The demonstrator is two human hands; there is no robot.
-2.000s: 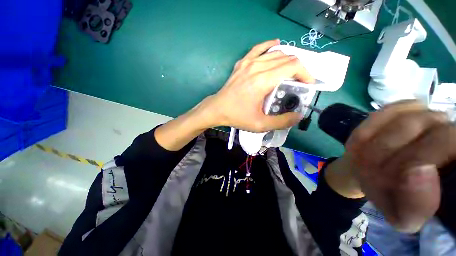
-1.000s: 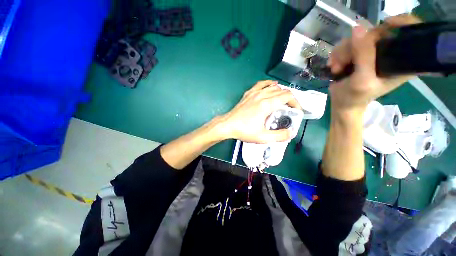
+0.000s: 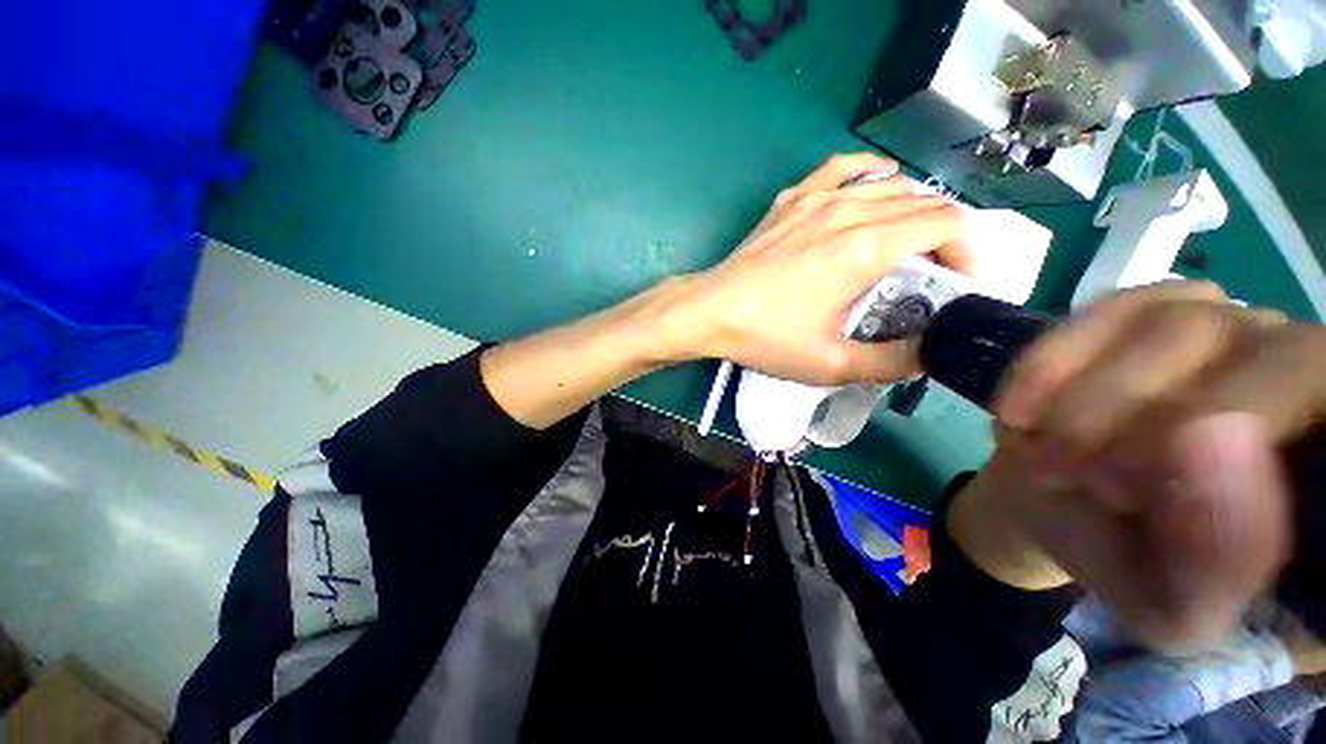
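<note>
My left hand [image 3: 807, 276] is closed around the white camera housing [image 3: 1006, 256] near the bench's front edge. The lens module [image 3: 893, 310] shows in the housing between thumb and fingers. My right hand [image 3: 1163, 436], blurred, grips the black electric screwdriver [image 3: 983, 346]. The screwdriver's front end is at the right side of the lens module; its bit tip is hidden. Thin red lead wires [image 3: 756, 502] hang from the housing's lower end. A thin white rod [image 3: 716, 397] is beside the housing.
The silver screw feeder [image 3: 931, 105] stands at the back right. Another white housing [image 3: 1142, 240] is behind my right hand. Black front cover plates [image 3: 367, 80] lie at the back left, one alone [image 3: 756, 21] at the far edge. Blue bins [image 3: 109, 189] are at the left.
One second ago the right hand and screwdriver were at the feeder. They have come down to the lens module. The left hand still holds the housing; the view has shifted.
</note>
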